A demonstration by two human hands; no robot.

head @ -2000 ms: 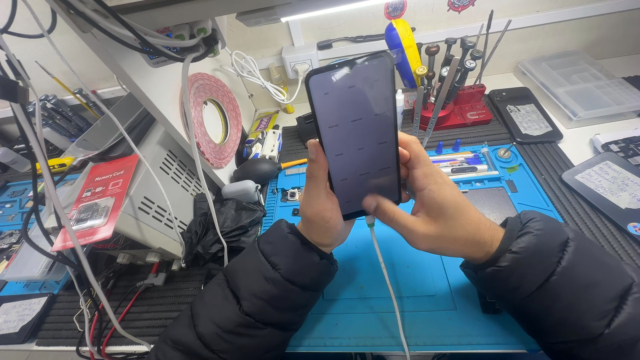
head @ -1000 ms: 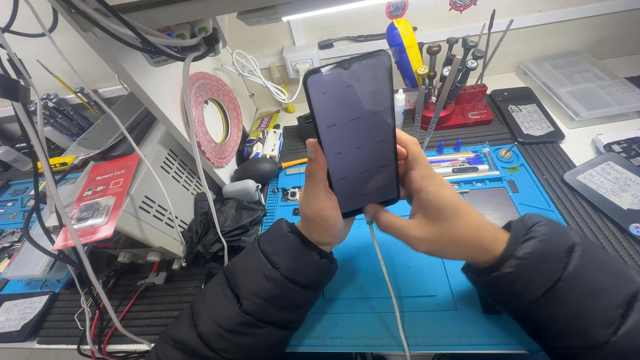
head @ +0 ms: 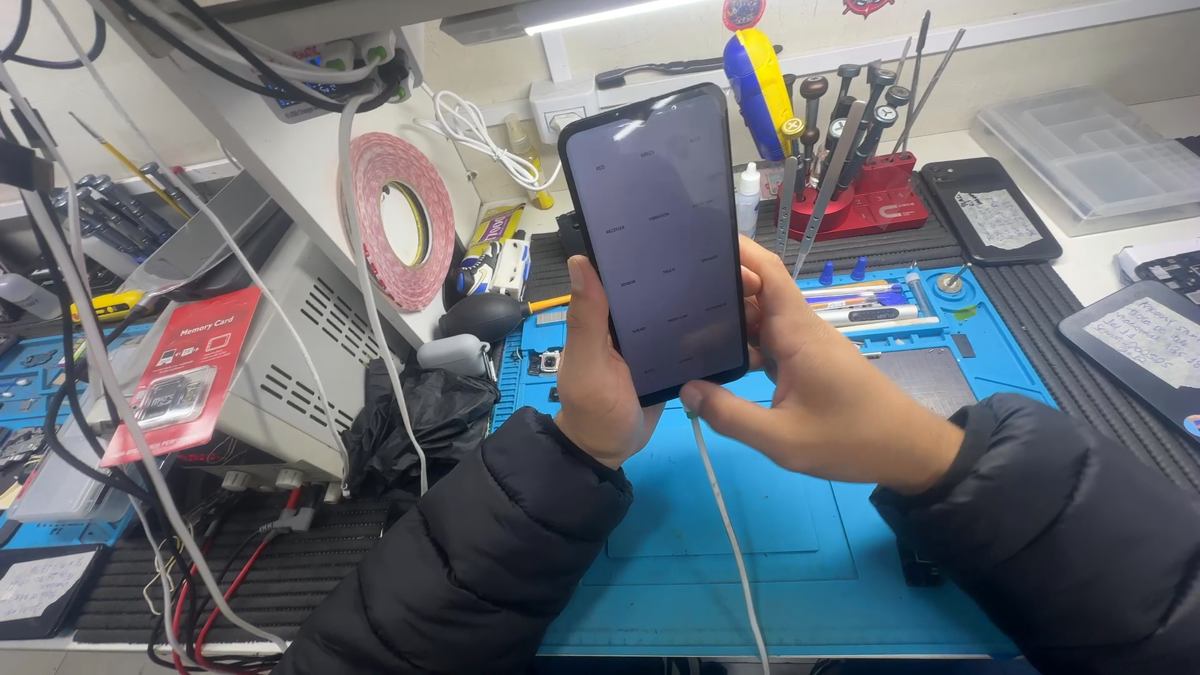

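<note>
A black smartphone [head: 661,244] is held upright and slightly tilted above the blue repair mat [head: 712,591], its lit grey screen bearing small writing in a grid. My left hand [head: 600,384] grips its left edge, thumb along the side and fingers hidden behind. My right hand [head: 816,384] is at its lower right, fingers behind the right edge and thumb at the bottom edge. A white cable [head: 727,525] with a green-tinged plug end meets the phone's bottom beside that thumb and runs down over the mat.
Left stand a grey bench device [head: 309,328], a red memory card package [head: 187,366], hanging cables and a tape roll [head: 398,220]. A black air blower [head: 483,319] lies behind my left hand. At the back right are a red screwdriver holder [head: 862,206], another phone [head: 992,211] and a clear plastic case [head: 1092,155].
My right thumb, lying over the lower screen two seconds ago, is now at the phone's bottom edge. My left hand keeps its hold.
</note>
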